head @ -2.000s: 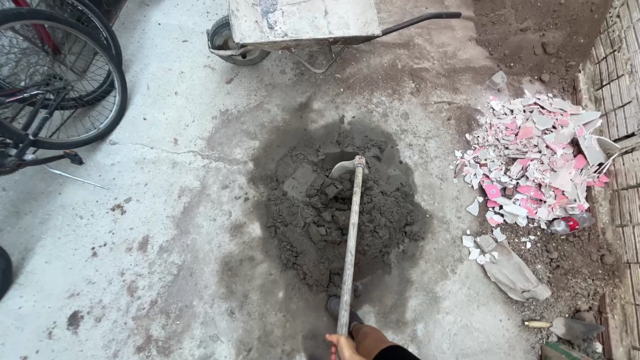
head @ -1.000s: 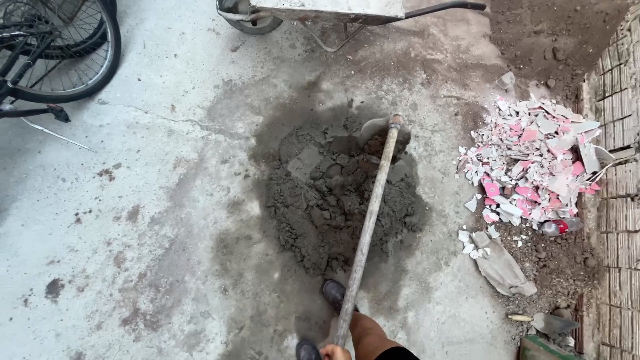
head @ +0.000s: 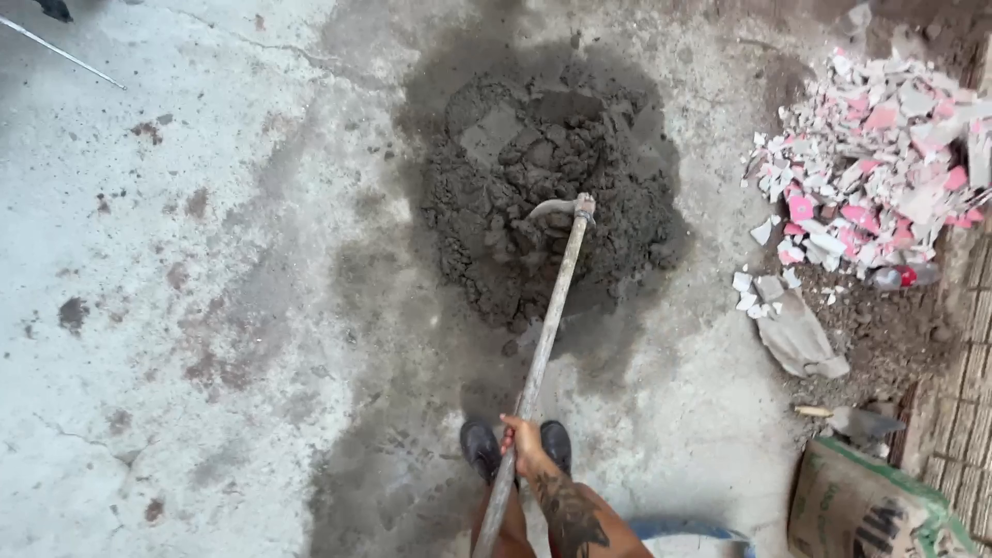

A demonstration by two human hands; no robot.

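Note:
My right hand (head: 524, 443) is closed around the long wooden handle of a hoe (head: 552, 322), above my dark shoes. The hoe's curved metal blade (head: 553, 208) rests in the middle of a round heap of wet grey mortar (head: 480, 194) on the concrete floor. Part of the blade is hidden in the mix. The handle's lower end runs out of the frame at the bottom, and my left hand is not in view.
Broken pink and white rubble (head: 876, 163) lies at the right with a plastic bottle (head: 905, 277). Below are a crumpled grey piece (head: 798, 329), a trowel (head: 864, 422), a paper sack (head: 868, 504) and a blue rim (head: 690, 530). A brick wall (head: 969, 395) edges the right side.
The hoe's blade has come from the heap's far edge back to its middle. The view has shifted down, so the wheelbarrow and bicycles have nearly or fully left the frame.

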